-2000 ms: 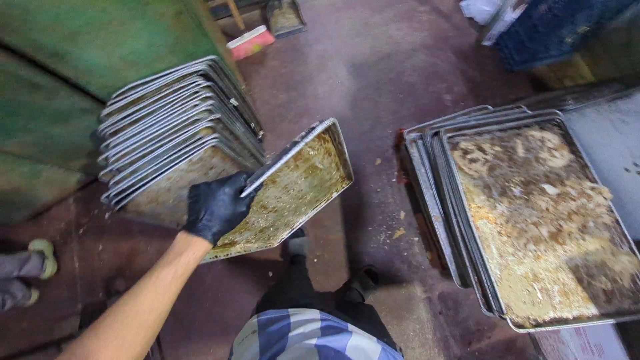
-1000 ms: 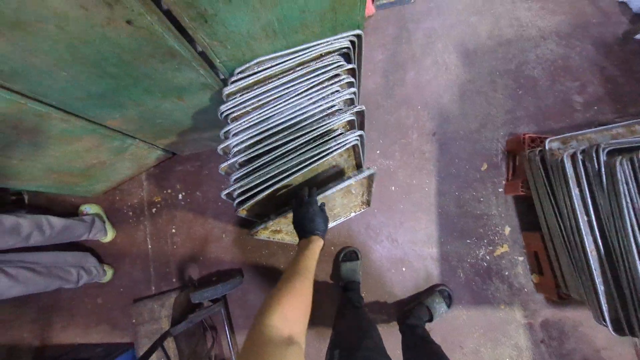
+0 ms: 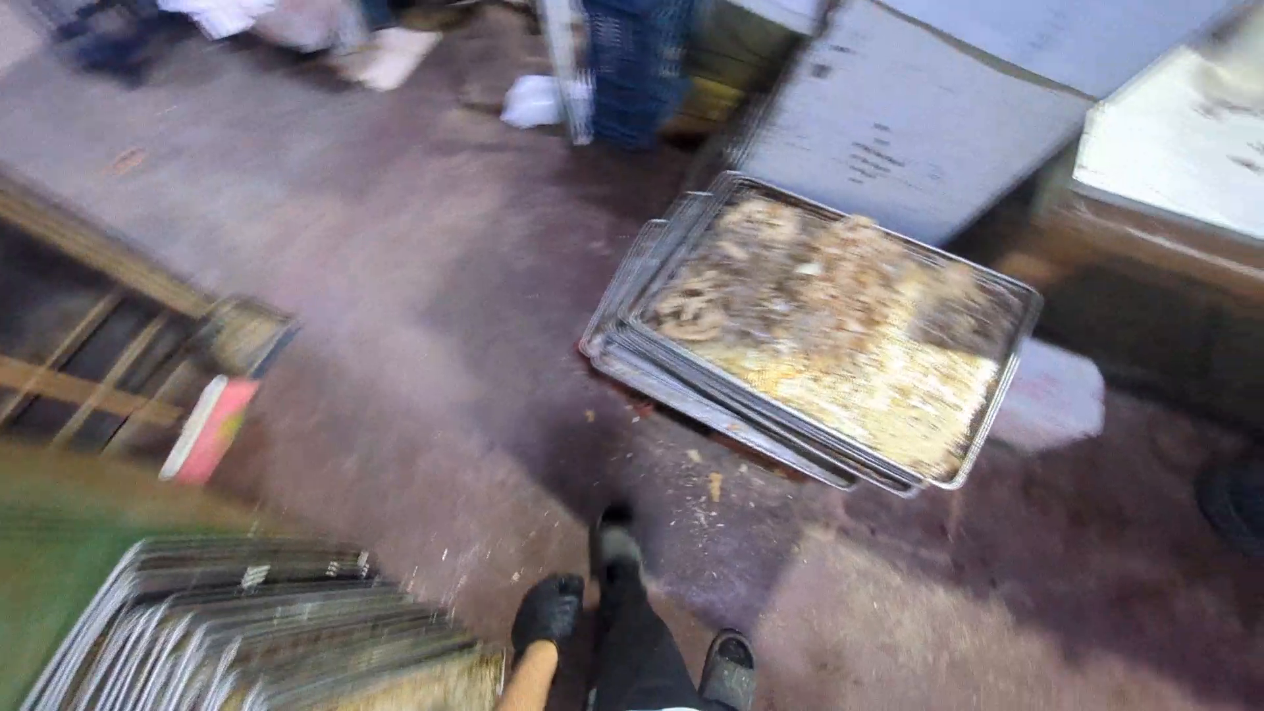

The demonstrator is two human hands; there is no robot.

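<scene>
My left hand, in a black glove, hangs low beside my leg and holds no tray; motion blur hides how its fingers are set. Just left of it, metal sheet trays lean on edge in a row against the green panel. To the right, a stack of metal sheet trays lies flat, its top tray covered with brown and pale yellow crumbs. My right hand is out of view.
A red and white brush head and a dustpan lie at the left. Blue crates stand at the top. Behind the stack is a light grey panel, with a white-topped surface at the right.
My left hand has let go of the tray it held, which was at the near end of the leaning row one second ago. The view has swung toward the flat stack.
</scene>
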